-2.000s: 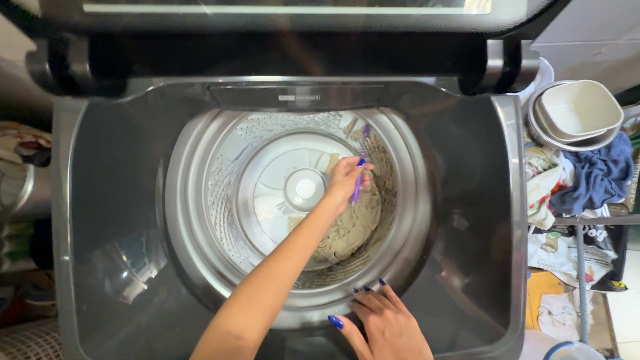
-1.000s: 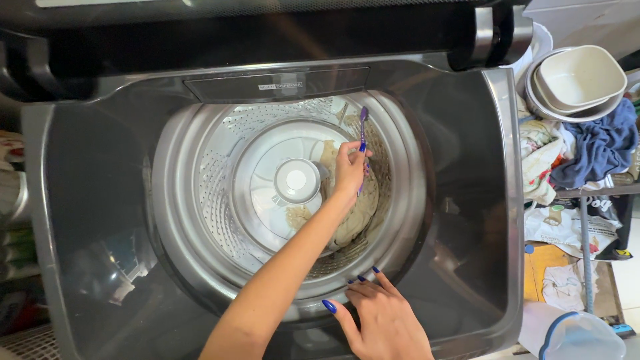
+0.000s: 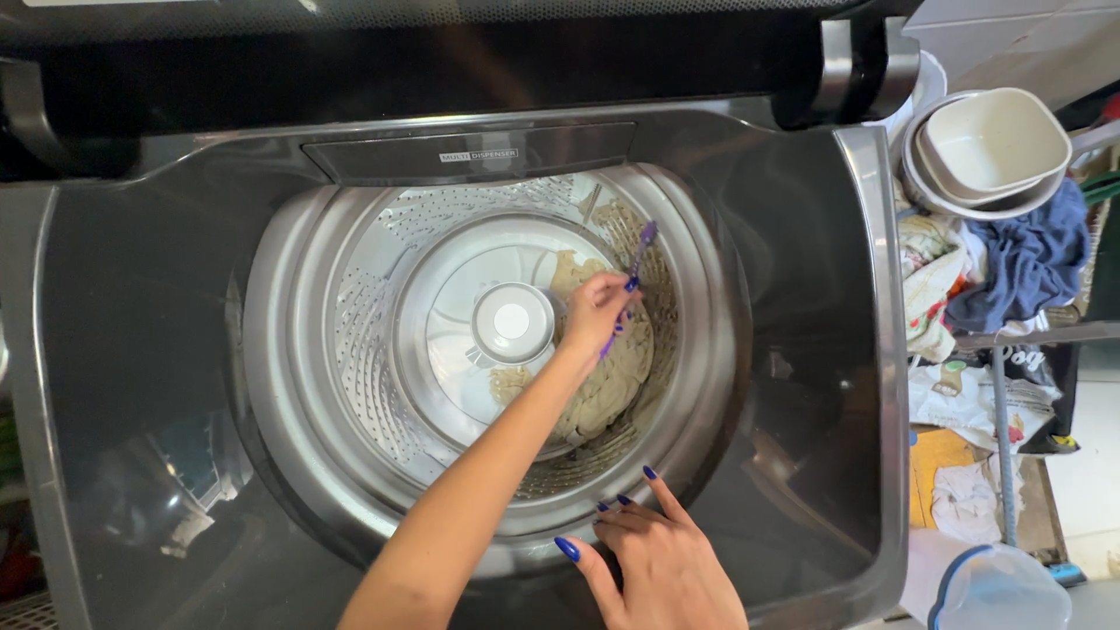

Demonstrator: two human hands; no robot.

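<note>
My left hand (image 3: 602, 306) reaches into the drum of a top-loading washing machine (image 3: 805, 350) and grips a purple toothbrush (image 3: 641, 254). The brush head points up and right beside the perforated drum wall (image 3: 372, 367). Under and beside that hand, a beige, wet-looking lumpy mass (image 3: 612, 385) lies on the drum's right side; whether it is cloth or residue I cannot tell. A smaller beige patch (image 3: 507, 383) sits near the round central hub (image 3: 512, 321). My right hand (image 3: 661, 560), holding nothing, is at the front rim of the opening with its fingers spread.
The dark lid (image 3: 420, 70) stands raised behind the opening, above a dispenser panel (image 3: 472, 154). At the right are stacked bowls (image 3: 997, 144), a blue cloth (image 3: 1019, 254), a patterned cloth (image 3: 932, 280), plastic bags (image 3: 980, 398) and a clear plastic container (image 3: 1002, 595).
The toothbrush head has tilted to the right, closer to the drum wall, still in my left hand. My right hand stays by the front rim.
</note>
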